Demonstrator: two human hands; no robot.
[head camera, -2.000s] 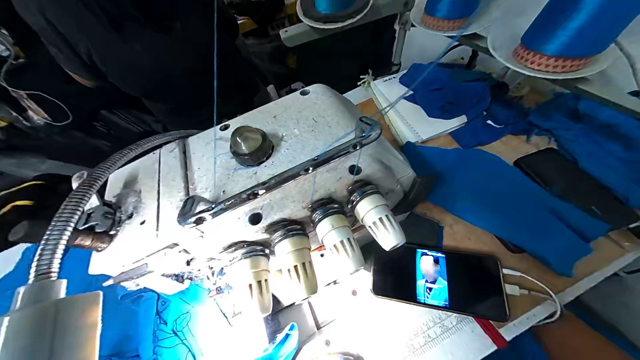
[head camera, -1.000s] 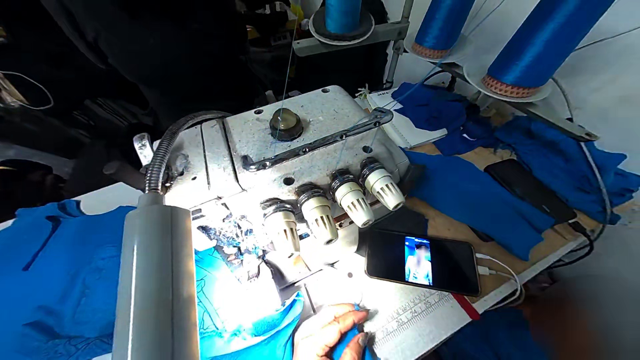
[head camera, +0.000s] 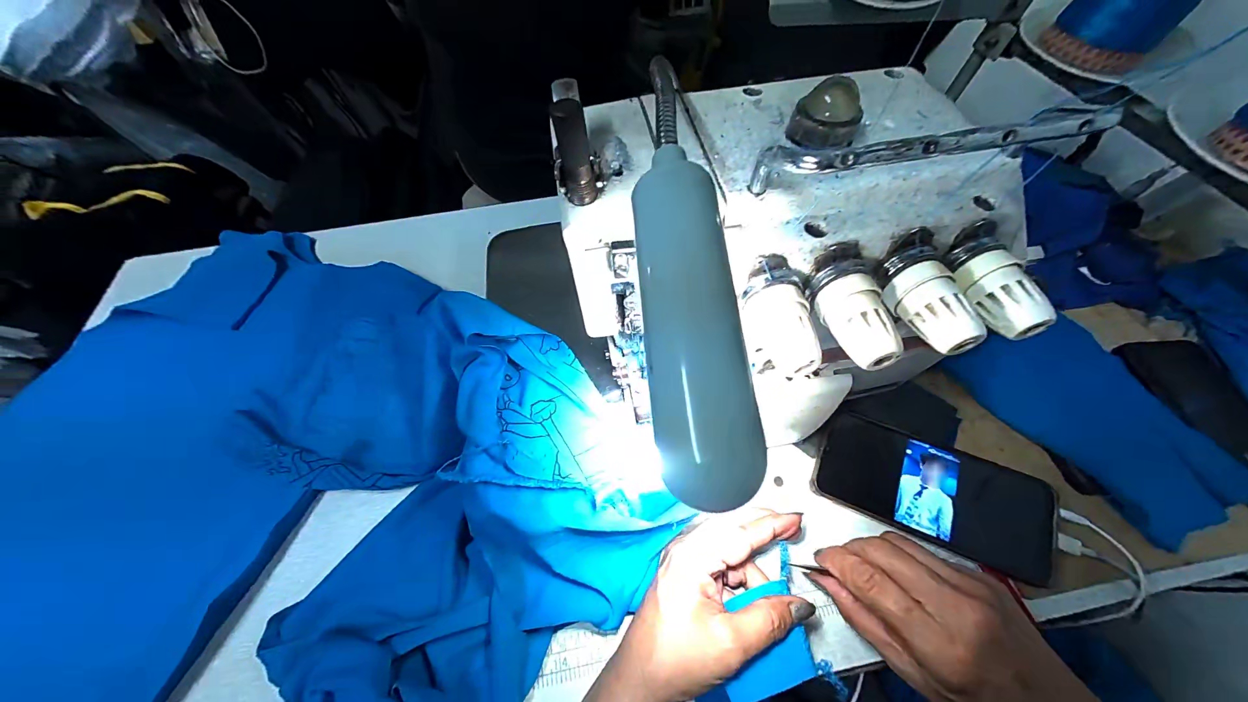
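My left hand (head camera: 707, 609) pinches a narrow piece of blue fabric (head camera: 770, 663) between thumb and fingers, near the front edge of the table. Close on its right, my right hand (head camera: 921, 609) holds a thin dark pointed tool (head camera: 807, 568), whose kind I cannot tell, with its tip at the fabric's stitched edge. A large blue garment (head camera: 370, 390) with dark line drawing spreads to the left, its bright part beside the needle area of the overlock sewing machine (head camera: 877, 195). The grey lamp (head camera: 697, 341) hides part of that area.
Several white tension knobs (head camera: 931, 302) line the machine's front. A phone (head camera: 936, 497) with a lit screen and a white cable (head camera: 1121, 556) lies at right. Blue fabric pieces (head camera: 1092, 419) lie beyond it. Blue thread cones (head camera: 1121, 34) stand at the back right.
My right hand has come into view with the pointed tool at the small fabric piece. My left hand shows more fully than a second ago. The view has shifted, with more garment in sight.
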